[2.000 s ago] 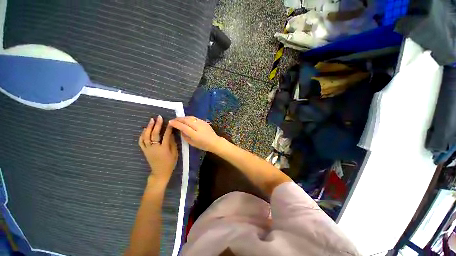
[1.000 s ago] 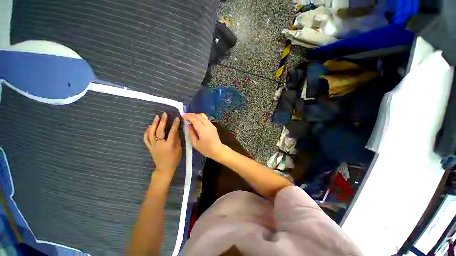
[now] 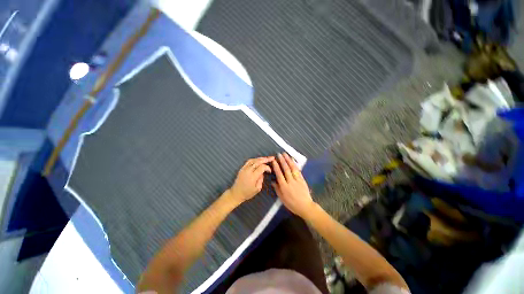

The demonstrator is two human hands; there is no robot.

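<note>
A dark grey striped panel (image 3: 166, 155) lies flat on a blue-tinted template (image 3: 215, 86). A white edge of the layer beneath shows around it. My left hand (image 3: 251, 179) rests on the panel near its lower right corner, fingertips on the cloth. My right hand (image 3: 292, 182) lies beside it at the same corner, fingers on the panel's edge and touching or nearly touching my left fingers. Whether the fingertips pinch the cloth cannot be told.
More grey striped cloth (image 3: 322, 63) lies beyond the template. A tan hinge strip (image 3: 109, 80) runs along the template's far edge. White scraps (image 3: 442, 132), a blue bin (image 3: 494, 195) and dark cloth heaps (image 3: 396, 229) are at the right.
The view has turned and shifted left, showing the whole panel and hinge strip. My hands remain at the same corner, now closer together, with my right hand further onto the panel.
</note>
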